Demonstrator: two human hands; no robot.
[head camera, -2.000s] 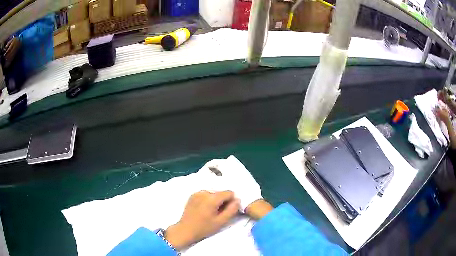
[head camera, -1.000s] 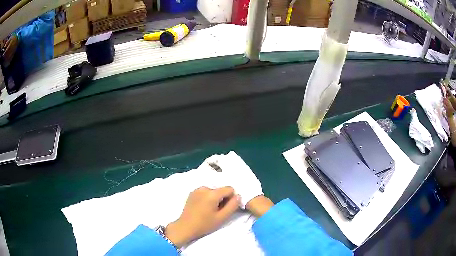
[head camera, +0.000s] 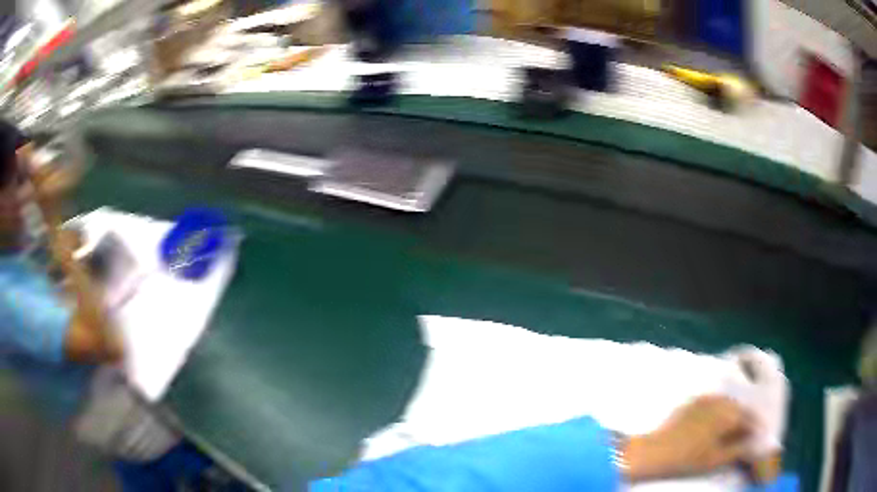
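Note:
A white cloth (head camera: 538, 384) lies on the green bench in front of me. My bare left hand (head camera: 694, 437), with a bracelet at the wrist, rests on its right part, fingers curled and blurred. My right wrist shows at the lower right beside it. My right hand (head camera: 769, 413) seems to be in a white glove that blends with the cloth, so its fingers cannot be made out. A small dark spot lies on the white fabric above the hands. Whether either hand holds anything cannot be told.
A housing with a dark top and pale arm (head camera: 385, 179) lies on the black conveyor belt (head camera: 567, 216). At left, a person in a blue sleeve works at another white sheet (head camera: 178, 322) with a blue bin (head camera: 195, 242). Blurred dark objects stand on the far shelf.
The view has swung left and blurred. The neighbour and blue bin have come into view; the plate stack is almost out at right. My hands stay together on the cloth.

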